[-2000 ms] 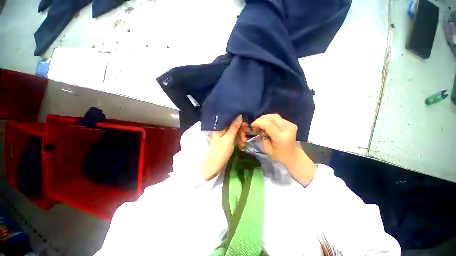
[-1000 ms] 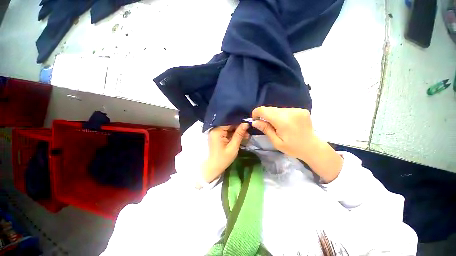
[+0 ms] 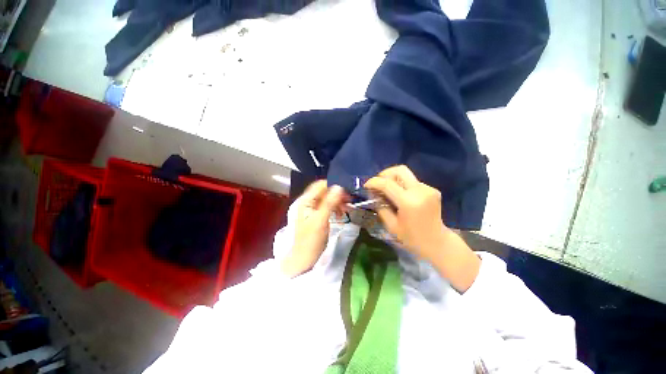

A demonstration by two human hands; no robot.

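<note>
The navy trousers (image 3: pixel 416 95) lie on the whitish table (image 3: pixel 540 146), with the wide edge towards me at the table rim and the long parts away from me. My left hand (image 3: pixel 312 226) pinches the near edge of the cloth between thumb and fingers. My right hand (image 3: pixel 415 208) holds the thread snips (image 3: pixel 363 204), a thin silver glint between its fingers, at the same edge, close to my left fingertips. Most of the snips are hidden in the hand. A small pale mark (image 3: pixel 358 182) shows on the cloth just above.
A navy garment pile (image 3: pixel 153 25) lies at the table's upper left. Red plastic crates (image 3: pixel 232 241) with dark cloth inside stand on the floor at left. A black phone (image 3: pixel 647 82) and a small green object (image 3: pixel 659 184) lie at right. A green strap (image 3: pixel 376 314) hangs before me.
The view has shifted, so the table and crates sit further right in the picture. My right hand has turned, and the silver snips show across the gap between my hands.
</note>
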